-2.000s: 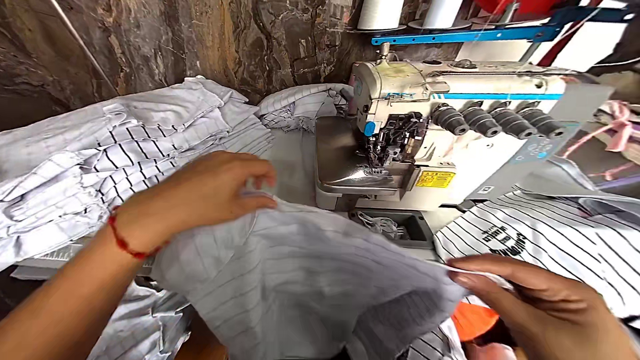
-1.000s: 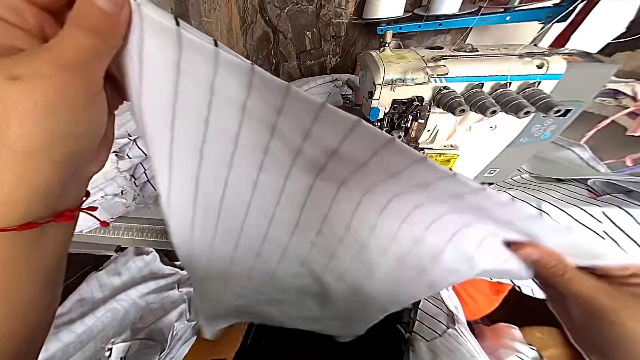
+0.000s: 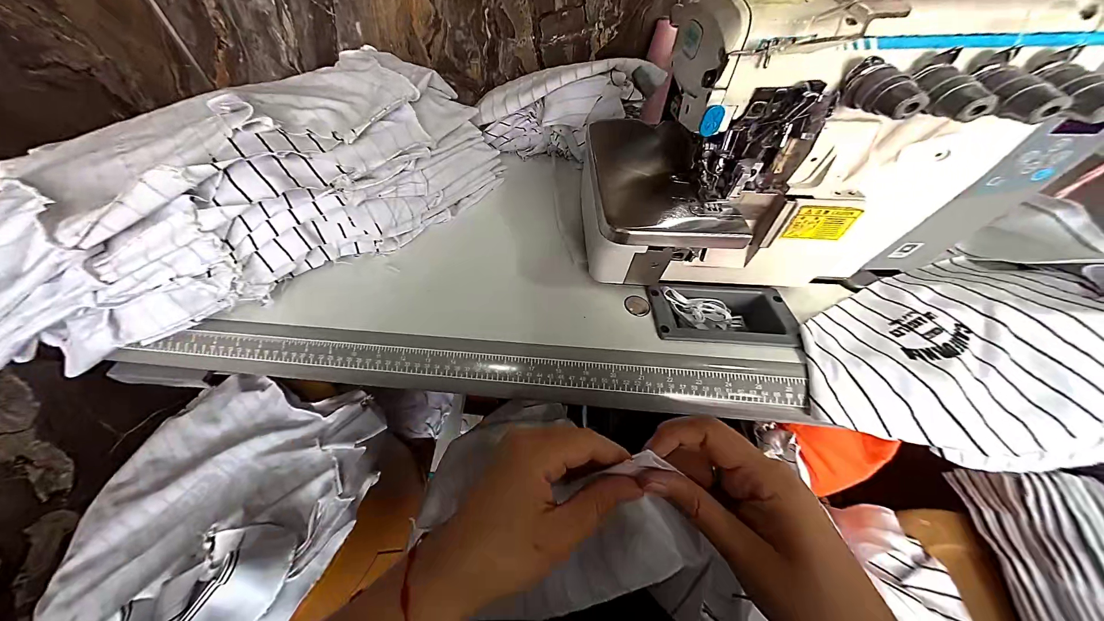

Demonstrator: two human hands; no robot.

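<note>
Below the front edge of the sewing table, my left hand (image 3: 526, 509) and my right hand (image 3: 742, 500) meet, fingertips close together. Both pinch the edge of a white striped fabric piece (image 3: 617, 561), which hangs beneath them. A red cord circles my left wrist. Behind them stands an overlock sewing machine (image 3: 914, 172) with a shiny metal plate (image 3: 655, 190) at its left. Stacked white striped fabric pieces (image 3: 285, 198) lie on the table's left side. A striped piece with dark printed writing (image 3: 992, 362) rests at the right.
A ruler strip (image 3: 483, 366) runs along the table's front edge. A recessed tray (image 3: 768, 319) holds white thread or cord, with a coin (image 3: 636, 305) beside it. More fabric (image 3: 216, 500) hangs at lower left. An orange cloth (image 3: 841, 457) and striped fabric (image 3: 1035, 535) are at lower right.
Both hands, spread wide with the fabric stretched between them one second ago, have come together low in front of the table. The fabric now hangs bunched. The view has shifted left and closer.
</note>
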